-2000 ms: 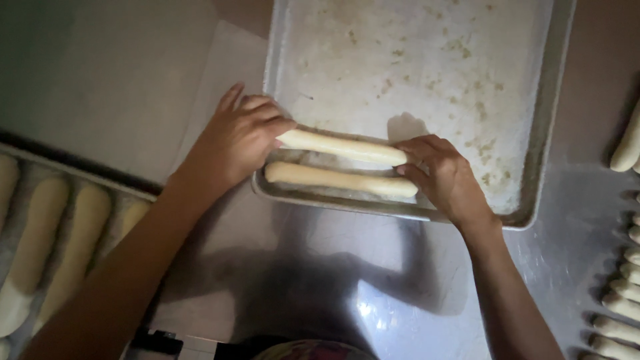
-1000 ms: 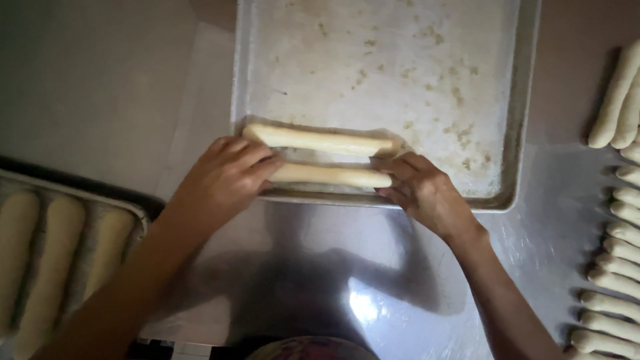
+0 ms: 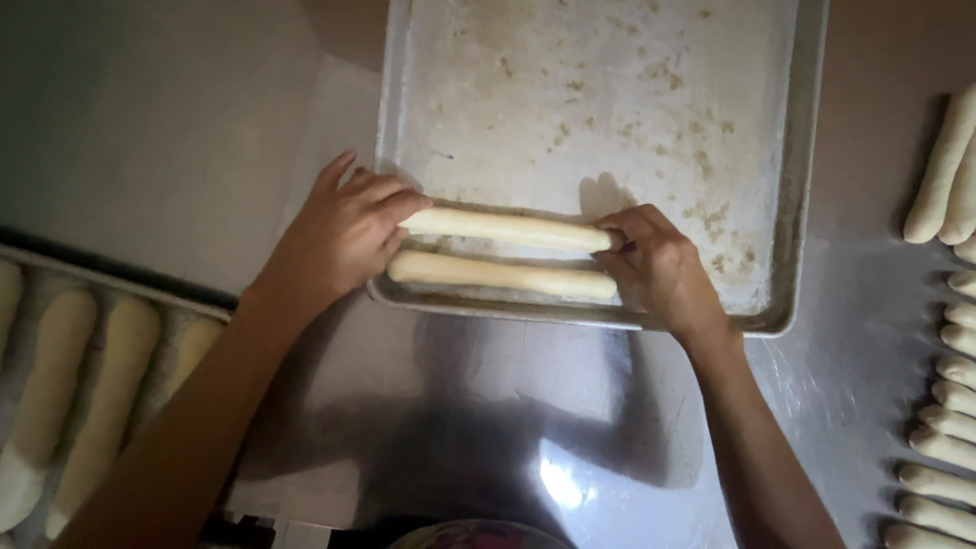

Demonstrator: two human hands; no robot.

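Observation:
Two rolled dough sticks lie crosswise, apart from each other, at the near left part of a metal baking sheet (image 3: pixel 785 252). My left hand (image 3: pixel 354 225) grips the left end of the farther dough stick (image 3: pixel 507 229). Its right end is between the thumb and fingers of my right hand (image 3: pixel 656 263). The nearer dough stick (image 3: pixel 503 276) rests beside the sheet's near rim, just below both hands. Brown flecks mark the surface of the sheet.
At the lower left, a second tray (image 3: pixel 114 267) holds several thick dough sticks (image 3: pixel 107 404). More dough pieces (image 3: pixel 945 423) form a column on the shiny metal table (image 3: pixel 640 503) at the right. Longer dough sticks (image 3: pixel 942 183) lie above that column.
One second ago my hands were at the nearer dough stick; now they have moved away from me and hold the ends of the farther one.

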